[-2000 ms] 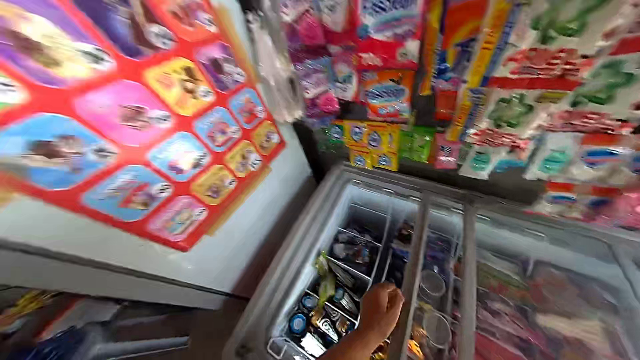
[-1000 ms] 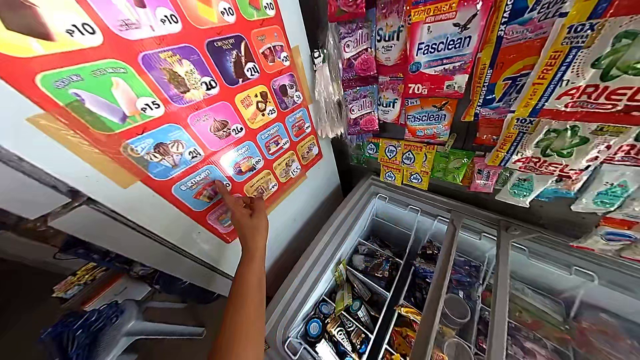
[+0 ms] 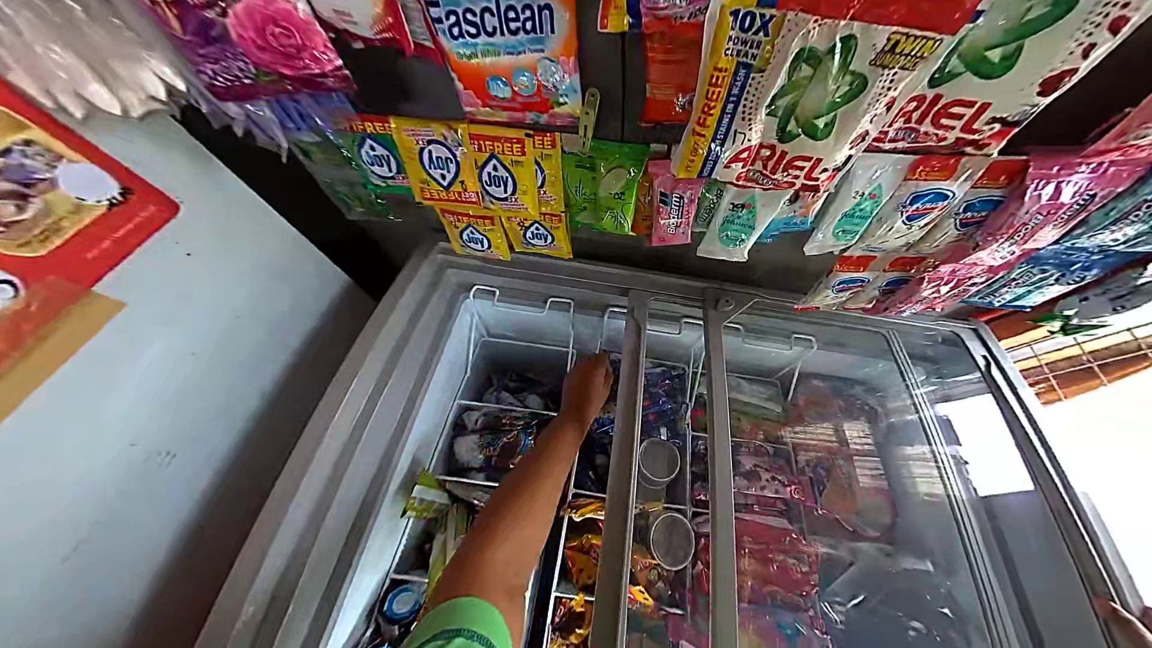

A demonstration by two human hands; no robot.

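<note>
My left hand [image 3: 588,387], its arm in a green sleeve, reaches down into the uncovered left part of a chest freezer [image 3: 346,432]. The fingers are bent by a white wire divider, near dark ice cream wrappers [image 3: 664,391]; the fingertips are hidden, so a hold cannot be made out. Beneath the forearm are more wrapped ice creams [image 3: 490,445] and a blue-lidded cone or tub [image 3: 402,601]. At the lower right edge, fingers that appear to be my right hand [image 3: 1125,623] lie by the freezer's right rim, mostly out of view.
A sliding glass lid [image 3: 855,504] with grey frame bars covers the right part, over pink and red packs. Clear plastic cups [image 3: 659,463] stand beside the frame bar. Detergent packs [image 3: 801,99] and dish soap sachets [image 3: 499,171] hang above. A red poster [image 3: 54,225] is on the left wall.
My left hand has moved from the picture poster on the left down into the freezer. The view has swung right, and fingers now show at the lower right edge.
</note>
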